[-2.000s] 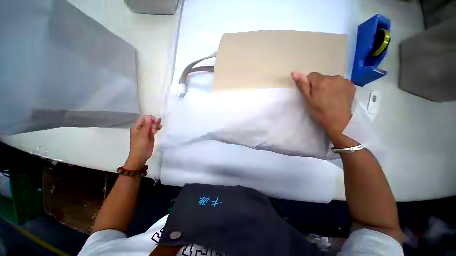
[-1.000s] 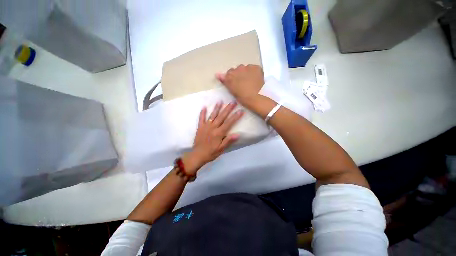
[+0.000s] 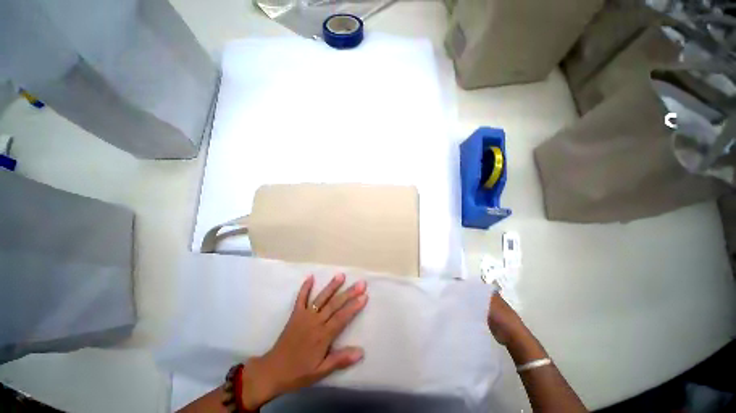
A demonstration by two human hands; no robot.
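A beige tote bag (image 3: 339, 226) lies flat, its strap handle (image 3: 222, 233) pointing left. Thin white wrapping paper (image 3: 403, 331) covers its near part. More white paper (image 3: 323, 113) lies stacked beneath and beyond it. My left hand (image 3: 319, 339) lies flat on the covering paper with fingers spread, holding nothing. My right hand (image 3: 507, 323) is at the paper's right edge, near the small white labels (image 3: 511, 252); its fingertips are hard to see, so a grip on the paper cannot be made out. The blue tape dispenser (image 3: 483, 181) stands right of the bag.
Wrapped bags (image 3: 64, 266) stand at left. Unwrapped taupe bags (image 3: 617, 165) stand at right, with shiny crinkled clear film over the far right ones. A dark blue tape roll (image 3: 343, 31) lies at the stack's far edge. The table's curved edge (image 3: 678, 371) shows at lower right.
The view has shifted, showing more of the table's far side. My right hand has moved off the top of the bag to the paper's right edge. My left hand stays flat on the paper.
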